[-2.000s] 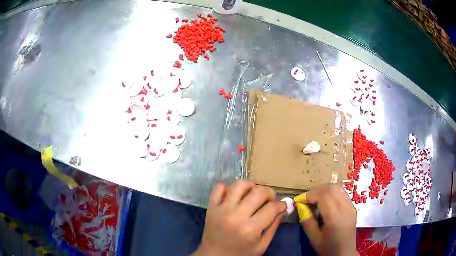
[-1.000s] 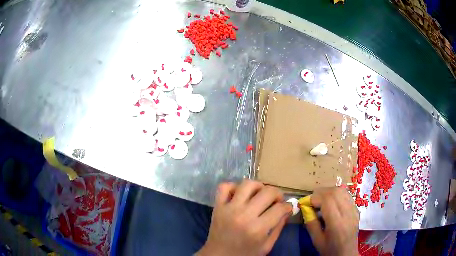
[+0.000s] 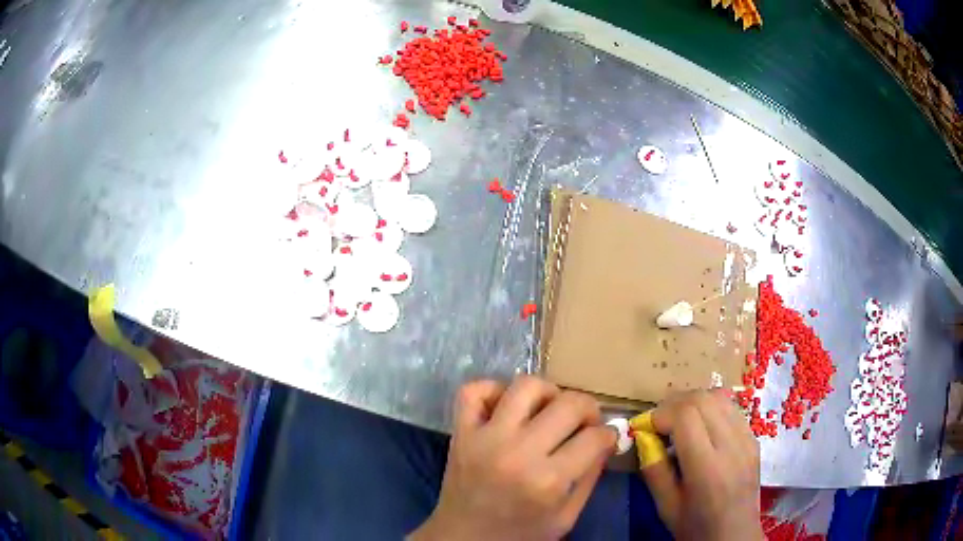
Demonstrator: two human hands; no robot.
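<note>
My left hand (image 3: 523,460) holds a small white disc (image 3: 620,434) between thumb and fingers at the table's front edge. My right hand (image 3: 702,454), with yellow cots on thumb and forefinger, touches the disc's right side; a tiny red spot shows at the fingertips. Whether the right hand grips a red piece or the disc is too small to tell. Just beyond is a cardboard pad (image 3: 623,285) with a white lump (image 3: 676,315) on it. A thin stick (image 3: 716,300) runs from the lump to the right. A red heap (image 3: 808,354) lies right of the pad.
Discs with red pieces lie at left (image 3: 354,238), beyond the pad's right corner (image 3: 781,201) and far right (image 3: 879,391). Another red heap (image 3: 444,69) is at the back. A spare stick (image 3: 704,148) lies beyond the pad. A green conveyor (image 3: 739,63) runs behind. Yellow tape (image 3: 116,333) hangs front left.
The view has shifted, so the table things sit further right than two seconds ago. The thin stick now shows at the lump. An orange item has appeared on the conveyor. Both hands stay at the disc.
</note>
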